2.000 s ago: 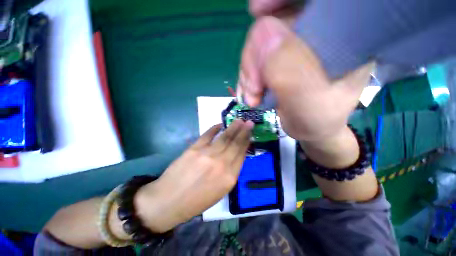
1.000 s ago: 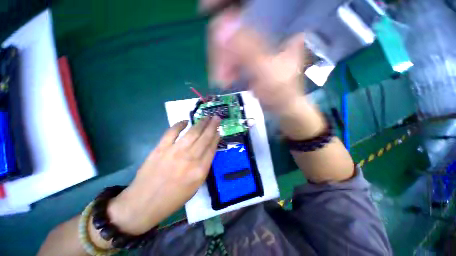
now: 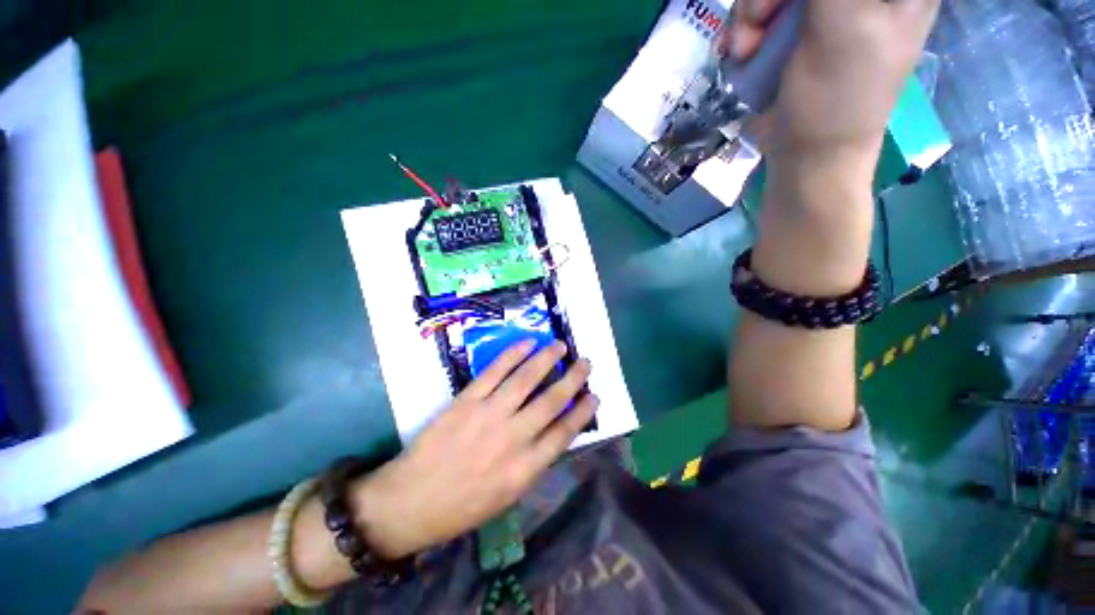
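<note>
The green circuit board (image 3: pixel 486 267), with its dark digit display (image 3: pixel 468 231), lies in the black housing (image 3: pixel 537 216). The blue battery pack (image 3: pixel 498 340) is below the board, partly hidden by my left hand (image 3: pixel 498 439), which rests flat on it with fingers slightly apart. Red lead wires (image 3: pixel 414 177) stick up past the board's top edge. A multicoloured connector cable (image 3: pixel 447 318) shows between board and battery. My right hand (image 3: pixel 829 72) is shut around the grey electric screwdriver (image 3: pixel 765 60), whose tip is hard to make out over the screw feeder's metal mechanism (image 3: pixel 684 144).
A white sheet (image 3: pixel 381 318) lies under the unit. The pale screw feeder (image 3: pixel 618 126) stands at upper right, with clear plastic-wrapped material (image 3: pixel 1021 144) beyond. A white sheet (image 3: pixel 108 348), a red sheet (image 3: pixel 142 276) and a dark unit's edge are at left. Yellow-black tape (image 3: pixel 901 351) marks the bench edge.
My right hand with the screwdriver has moved from above the board to the screw feeder at upper right. My left hand has slid from the board down onto the battery pack.
</note>
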